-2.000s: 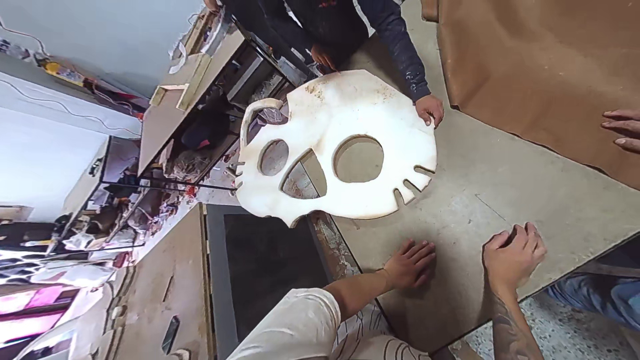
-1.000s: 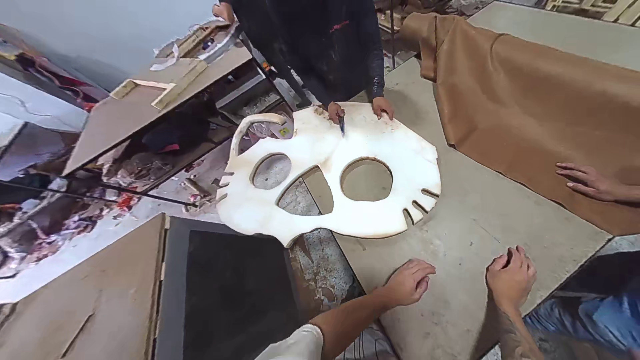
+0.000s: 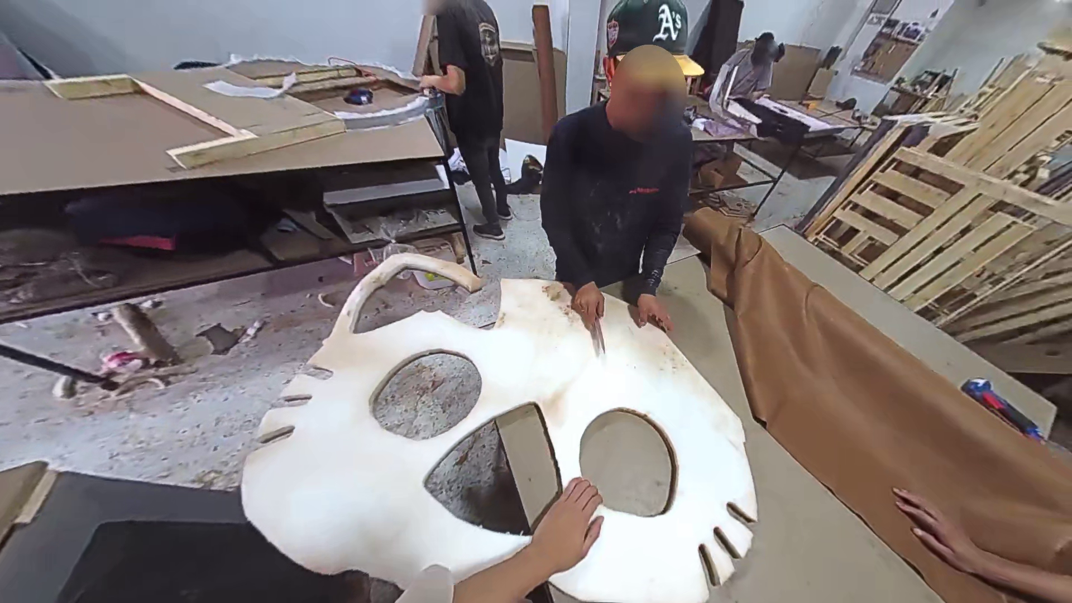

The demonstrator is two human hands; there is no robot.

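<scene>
A large white skull-shaped foam sheet (image 3: 352, 477) with two round holes and a pointed middle hole lies partly on a brown-grey tabletop (image 3: 804, 502) and partly past its left edge. My left hand (image 3: 565, 528) rests palm down on it, on the strip between the pointed hole and the right round hole. Its fingers grip nothing visible. My right hand is out of view. Across the sheet, a co-worker in a dark top has one hand (image 3: 589, 303) around a slim pointed metal tool (image 3: 598, 337) and the other hand (image 3: 653, 312) on the sheet's upper edge.
Brown leather-like material (image 3: 846, 427) drapes over the right side, with another person's hand (image 3: 938, 528) on it. A dark panel (image 3: 159, 544) lies lower left. Behind stand a workbench (image 3: 50, 159) with wooden frames, stacked wooden pallets (image 3: 938, 209) and more people.
My left hand has moved from the bare tabletop onto the foam sheet. My right hand has left the view. The view has swung up toward the room.
</scene>
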